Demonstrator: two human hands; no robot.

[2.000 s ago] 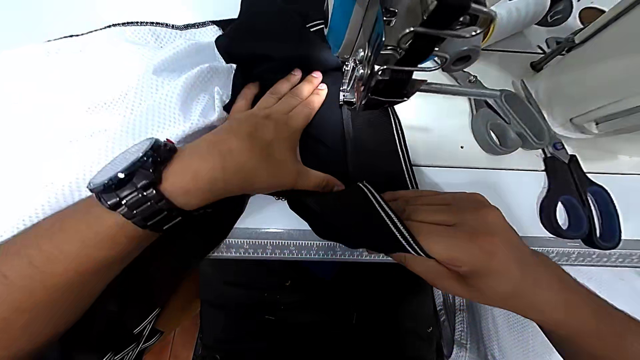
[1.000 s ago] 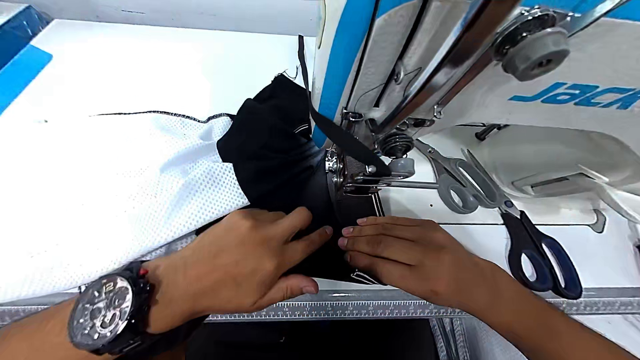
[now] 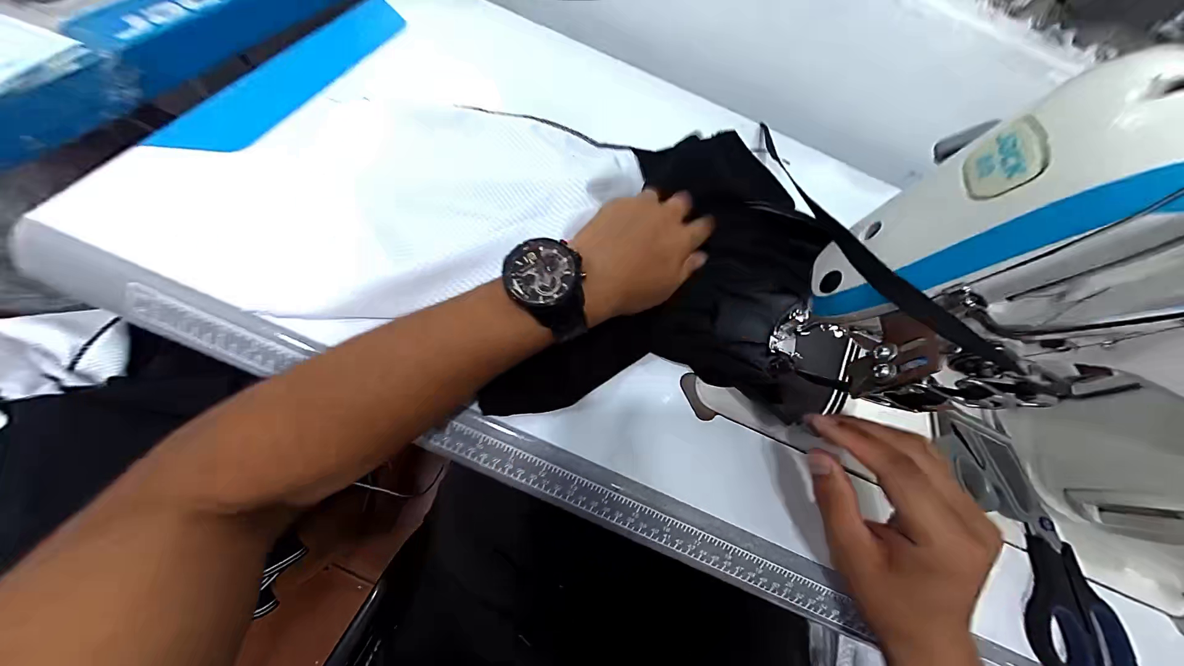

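Observation:
Black fabric [image 3: 731, 268] lies bunched on the white table, its right end under the presser foot [image 3: 789, 338] of a sewing machine [image 3: 1036, 231]. My left hand [image 3: 638, 254], with a watch on the wrist, rests on the black fabric where it meets white mesh fabric [image 3: 444, 203]; its fingers are bent and blurred, and whether they grip cannot be told. At the near edge of the black piece, beside its white stripes, the thumb and forefinger of my right hand [image 3: 911, 527] are apart, with the forefinger tip at the cloth. A black strip [image 3: 888, 277] hangs across the machine head.
A metal ruler [image 3: 647, 513] runs along the table's front edge. Dark-handled scissors [image 3: 1073, 592] lie at the lower right, beside grey-handled scissors [image 3: 990, 462] partly behind the machine parts. A blue flat panel [image 3: 277, 83] is at the upper left.
My left hand has moved away from the presser foot, up and left over the black fabric. My right hand, earlier flat on the fabric, has drawn back with fingers apart. The view has turned strongly.

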